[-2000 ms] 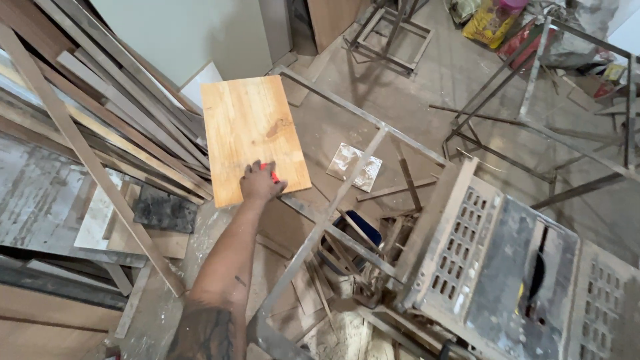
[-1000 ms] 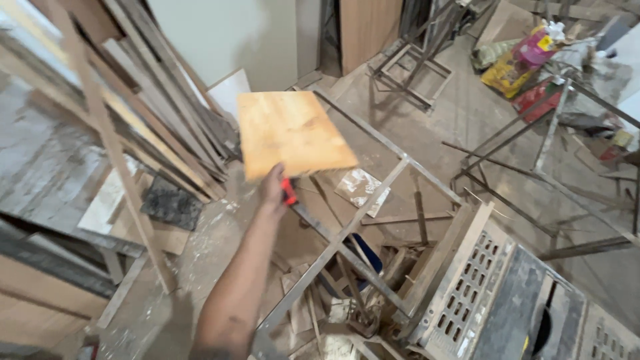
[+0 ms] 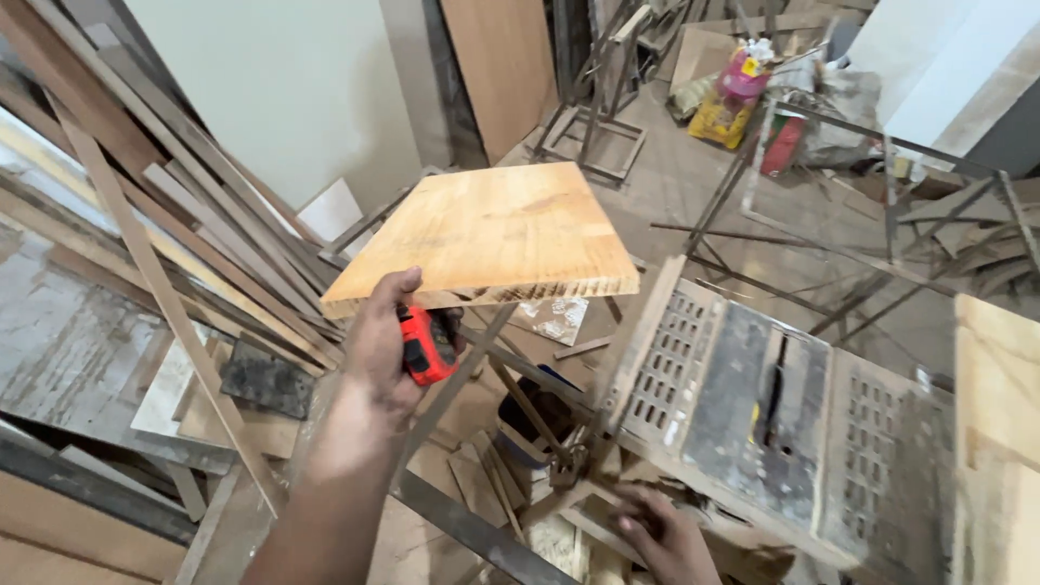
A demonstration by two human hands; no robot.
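Note:
A pale wooden board (image 3: 496, 227) is tilted so that its rough, marked end edge faces me. My left hand (image 3: 390, 349) grips the board's near left corner, with the thumb on top. The same hand holds a red and black tape measure (image 3: 426, 345) under the board. My right hand (image 3: 662, 532) is low at the centre right, beside the table saw (image 3: 731, 414), with its fingers partly curled and nothing visible in them. The saw's dark slot runs through its dusty top.
Long wood strips (image 3: 162, 219) lean at the left over a worn table (image 3: 73, 325). Metal frames (image 3: 845, 252) stand at the right and back. A bin (image 3: 536, 414) with offcuts is below the board. Another wooden board (image 3: 999, 390) is at the right edge.
The board in my left hand has tilted from face-on, and its end edge now shows. My right hand has come into view at the bottom.

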